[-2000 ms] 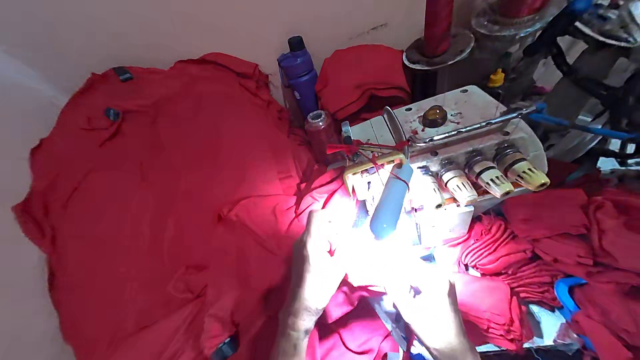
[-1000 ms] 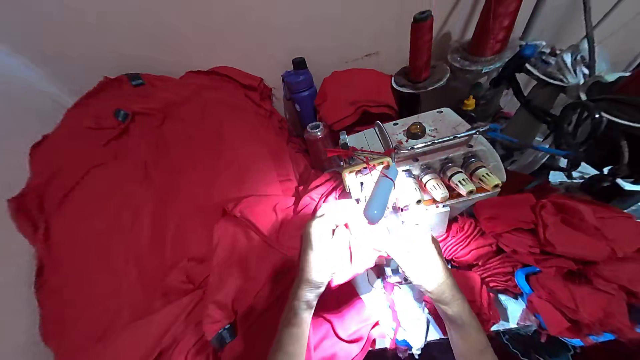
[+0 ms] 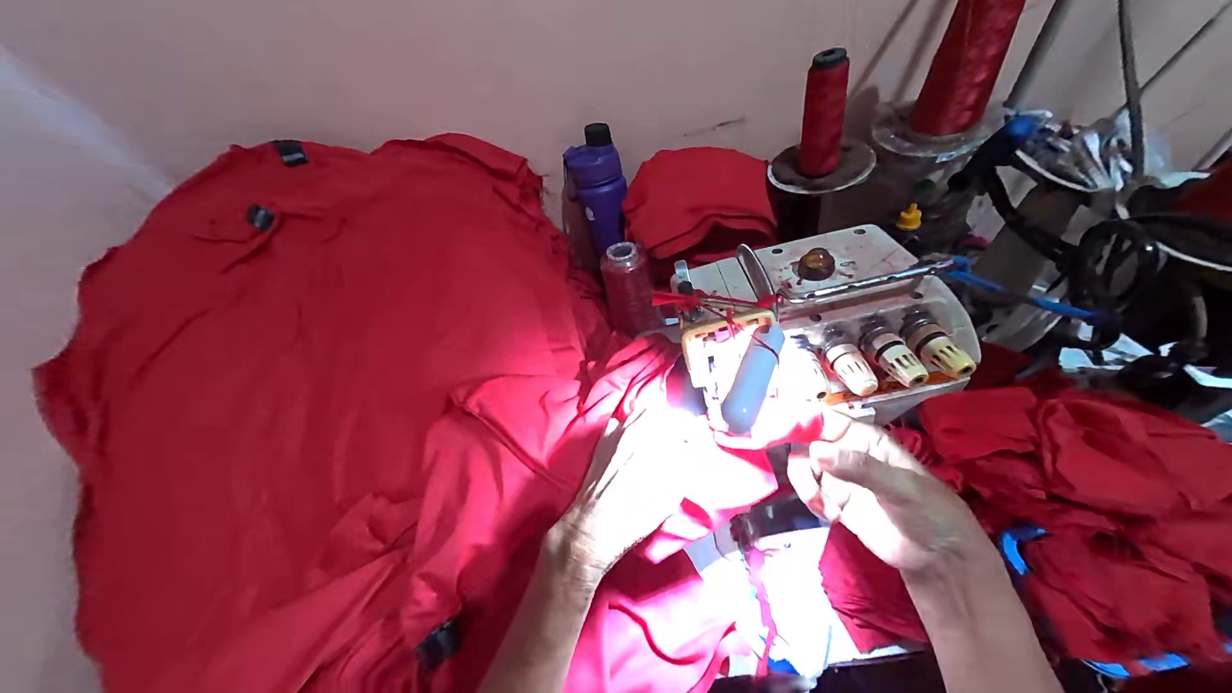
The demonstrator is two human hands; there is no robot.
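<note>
An overlock sewing machine [image 3: 866, 255] with a row of tension dials stands right of centre, a grey lamp [image 3: 753, 380] on its front casting strong glare. Red fabric [image 3: 746, 476] lies in front of the sewing area, between the two hands. My left hand [image 3: 640, 472] rests on this cloth at the machine's left side, its fingers washed out by light. My right hand [image 3: 866, 481] is at the right, thumb and index finger pinching the fabric's edge just below the dials. The needle and presser foot are lost in the glare.
Large red garment pieces [image 3: 318, 385] spread across the left. A purple bottle [image 3: 597, 188], a small thread spool [image 3: 628, 289] and folded red cloth [image 3: 703, 197] stand behind. Thread cones [image 3: 825, 115] are at the back; more red pieces [image 3: 1107, 481] lie at the right.
My right hand has moved away from the glare beside the lamp, and its fingers now show at the cloth's edge. My left hand stays at the machine's left side.
</note>
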